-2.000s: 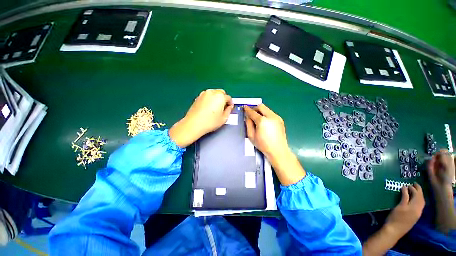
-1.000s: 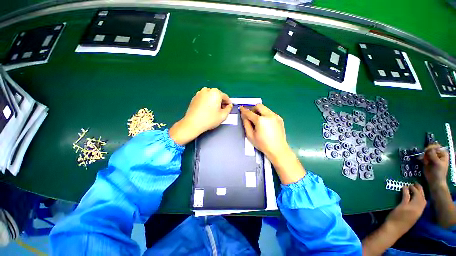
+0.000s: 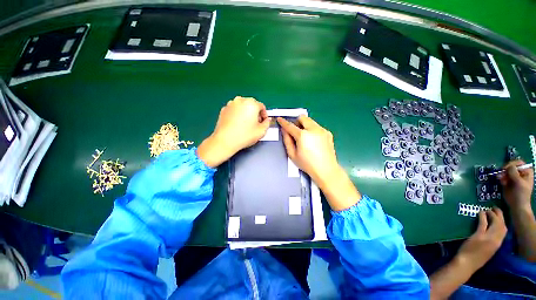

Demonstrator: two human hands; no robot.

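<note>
A black tablet back cover (image 3: 267, 193) with pale adhesive patches lies on a white sheet (image 3: 319, 218) in front of me. My left hand (image 3: 238, 126) is at its top edge, thumb and fingertips pinched together. My right hand (image 3: 310, 143) is beside it at the same edge, its fingertips pressed on the cover's top. The fingertips nearly meet. Whatever is between them is too small and hidden to tell. A pile of small cream parts (image 3: 165, 140) and a pile of dark-tipped parts (image 3: 106, 176) lie to the left.
More covers on white sheets lie along the back of the green bench, left (image 3: 163, 32) and right (image 3: 388, 51). A stack of covers and sheets (image 3: 29, 140) is at far left. Grey ringed pieces (image 3: 411, 140) spread at right, near a neighbour's hands (image 3: 483, 237) and a white strip (image 3: 472, 209).
The covers at the back have shifted right. My hands stay at the cover's top edge, with my right fingertips slightly nearer my left. The neighbour's upper hand has moved, holding a thin tool.
</note>
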